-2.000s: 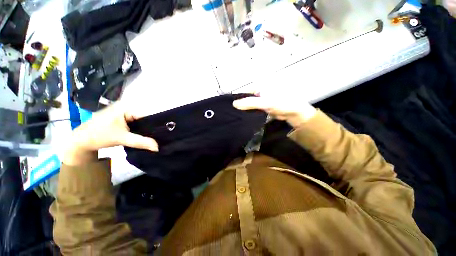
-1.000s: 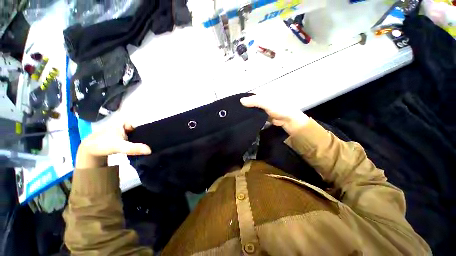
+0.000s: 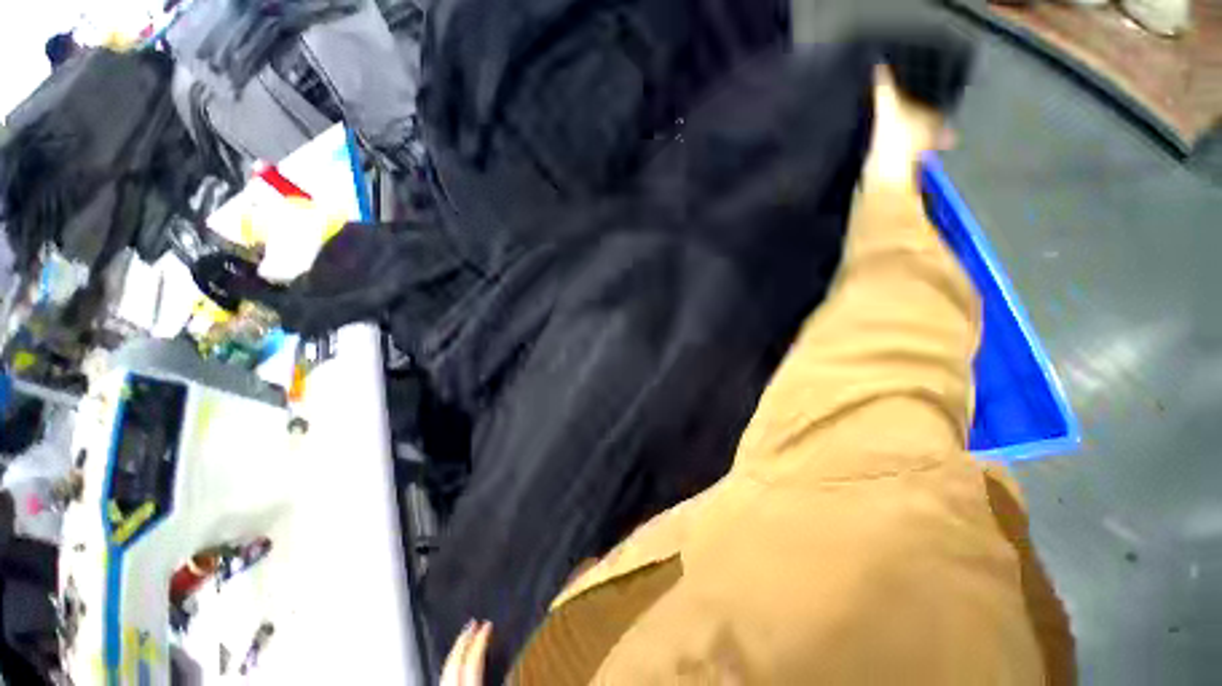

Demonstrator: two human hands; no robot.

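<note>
A large black garment (image 3: 576,349) stretches from the table's right side up to the top of the view, with its folds blurred. My right hand (image 3: 911,127) is at the far end of my outstretched arm, upper right, and grips a bunched black end of the cloth. My left hand (image 3: 469,654) is cut off by the bottom edge. Only a few fingers show beside the garment, and its grip is hidden. No eyelets are visible.
The white sewing table (image 3: 362,536) and machine head (image 3: 228,469) are at left, with red-handled snips (image 3: 198,574). Dark garments (image 3: 101,148) lie at upper left. A blue bin (image 3: 1012,362) stands on the grey floor (image 3: 1126,295) at right.
The view has swung right, from the machine front to the floor and bin. My right hand has left the eyelet band and reached out to the far right. My left hand is now mostly out of view.
</note>
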